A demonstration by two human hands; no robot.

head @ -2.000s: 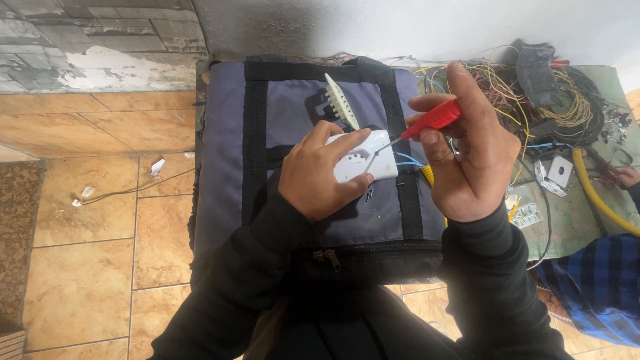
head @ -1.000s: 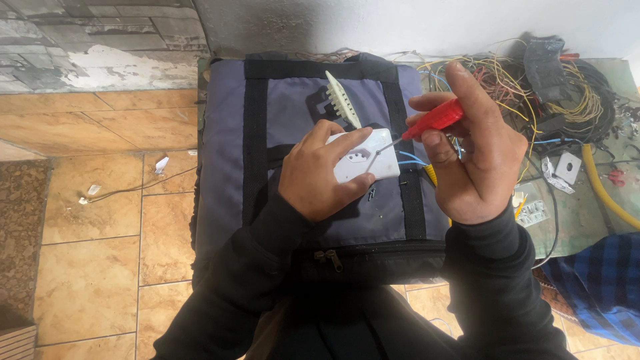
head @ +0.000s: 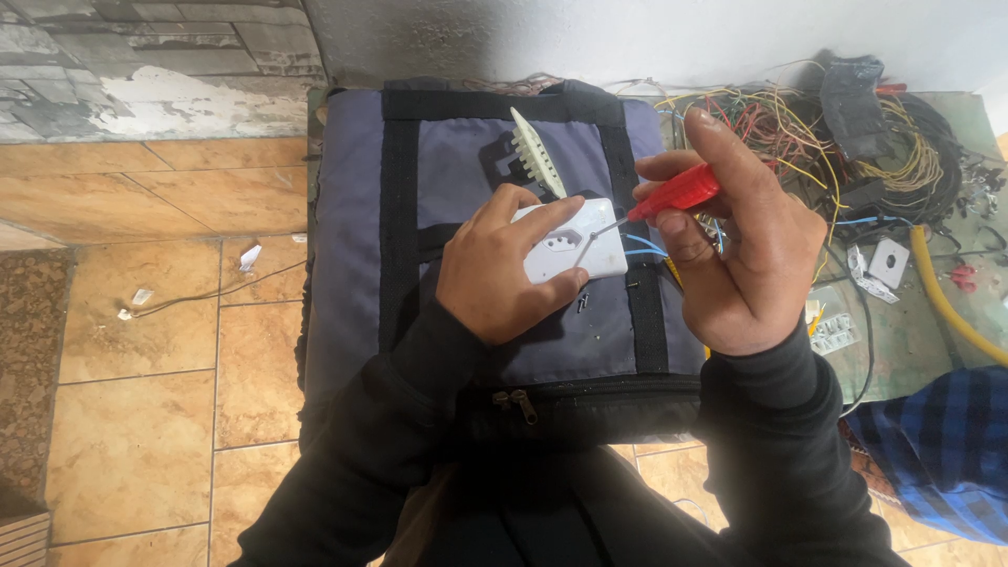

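My left hand [head: 504, 264] holds a white wall socket plate [head: 605, 250] flat over a purple-grey fabric bag with black straps [head: 400, 236]. In my right hand [head: 744, 236] is a screwdriver with a red handle [head: 677, 191]; its thin shaft reaches to the plate, right of the socket holes, where a screw seems to sit. Blue wires [head: 646, 244] run out from the plate's right side. A pale terminal strip [head: 538, 153] leans just above the plate. Small dark screws [head: 583, 302] lie on the bag below it.
Tangled wires [head: 776, 130] and a dark cable coil [head: 929, 157] lie at the right, with a yellow conduit [head: 945, 303], another white plate [head: 890, 263] and a clear box of small parts [head: 835, 332]. Blue checked cloth [head: 945, 449] is at the lower right. Scraps [head: 250, 257] lie on the tiled floor.
A person's hand seen at the right edge two seconds ago is out of view now. My hands, the plate and the screwdriver have hardly moved.
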